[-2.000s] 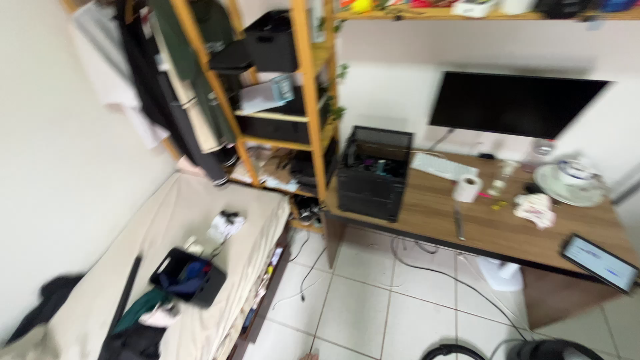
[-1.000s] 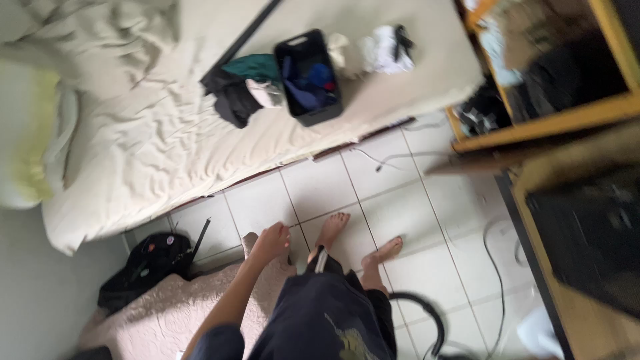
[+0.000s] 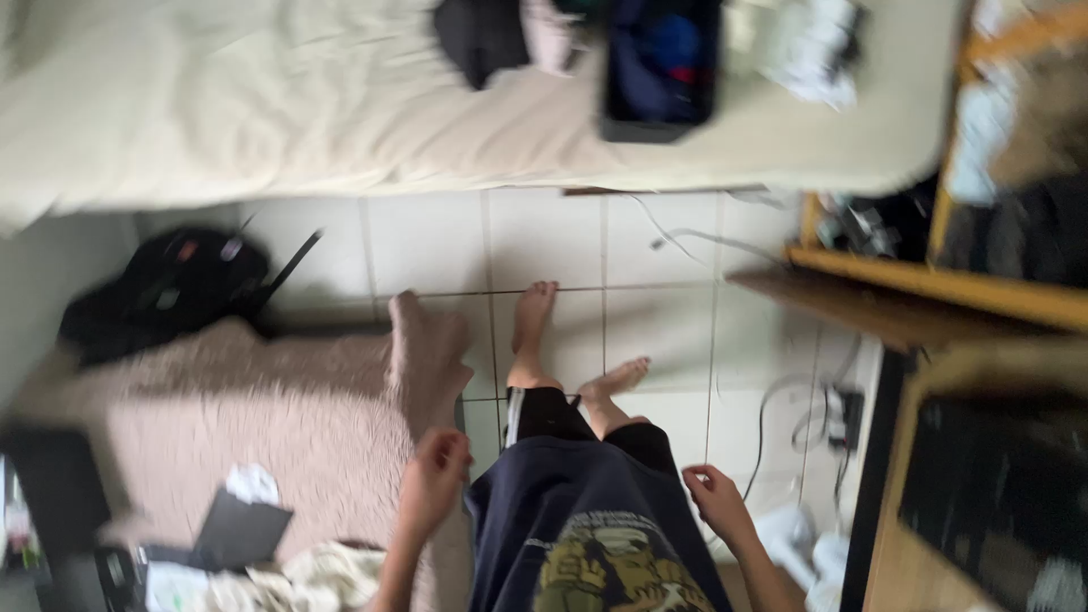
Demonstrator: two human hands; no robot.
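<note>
My left hand (image 3: pixel 435 480) hangs beside my navy printed T-shirt (image 3: pixel 586 527), over the edge of a pink textured cover (image 3: pixel 280 442); its fingers are loosely curled and hold nothing visible. On the other side of the shirt is my right hand (image 3: pixel 716 501), above the tiled floor, fingers bent, with nothing seen in it. A black bin (image 3: pixel 650 132) with blue cloth inside stands on the bed (image 3: pixel 297 110), far from both hands. Dark and pale garments (image 3: pixel 484 42) lie left of the bin, and a white cloth (image 3: pixel 816 59) lies right of it. The picture is blurred.
A black backpack (image 3: pixel 170 285) rests at the left by the bed. Cables (image 3: pixel 765 425) and a power strip (image 3: pixel 844 418) are on the floor at the right, near the wooden desk (image 3: pixel 884 510). A wooden shelf frame (image 3: pixel 935 276) is at the upper right. Clothes (image 3: pixel 327 578) lie on the pink cover.
The view has swung from the desk and shelves down to my body and the floor. My right hand has come into view, and more of the pink cover shows.
</note>
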